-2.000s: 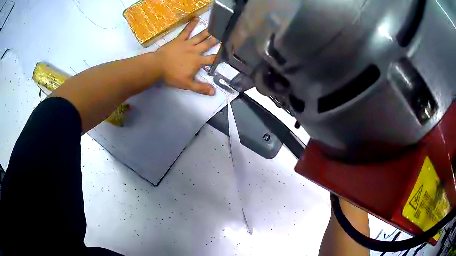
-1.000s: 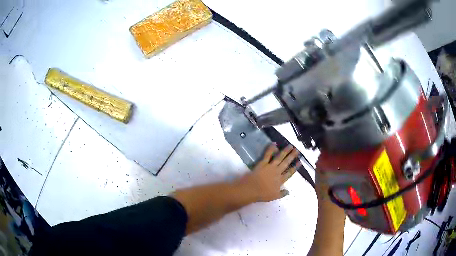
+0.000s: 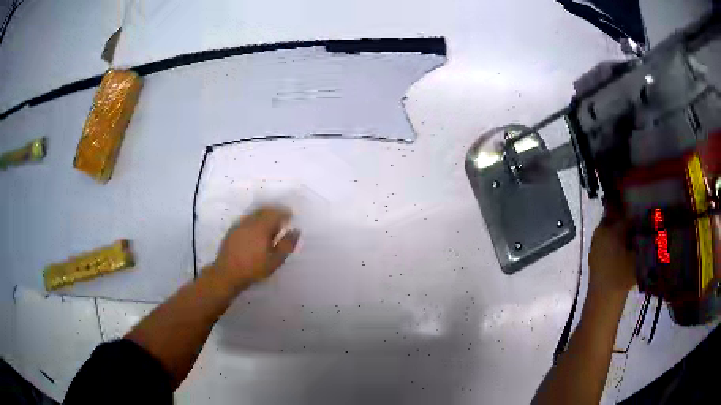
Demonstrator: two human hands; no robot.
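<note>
The straight knife cutting machine (image 3: 672, 182) stands at the right, with its red digit display lit. Its grey base plate (image 3: 526, 206) rests on the white table (image 3: 379, 277), apart from the fabric lay. My right hand (image 3: 615, 249) is at the machine's near side, partly hidden behind the motor; its grip is not visible. My left hand (image 3: 257, 241) is blurred, left of centre, with its fingers partly curled; I cannot tell if it holds anything. The paper marker (image 3: 316, 99) tops the lay, whose black edge shows at the back.
The block cloth weight (image 3: 108, 125) lies on the paper at the left. One long cloth weight (image 3: 89, 266) lies nearer, and another (image 3: 24, 153) is at the left edge. Dark fabric (image 3: 609, 20) shows at the top right. Dark lint dots the table.
The machine has moved right, away from the lay. My left hand has left the base plate and moved left. The view has turned, and the weights appear further left.
</note>
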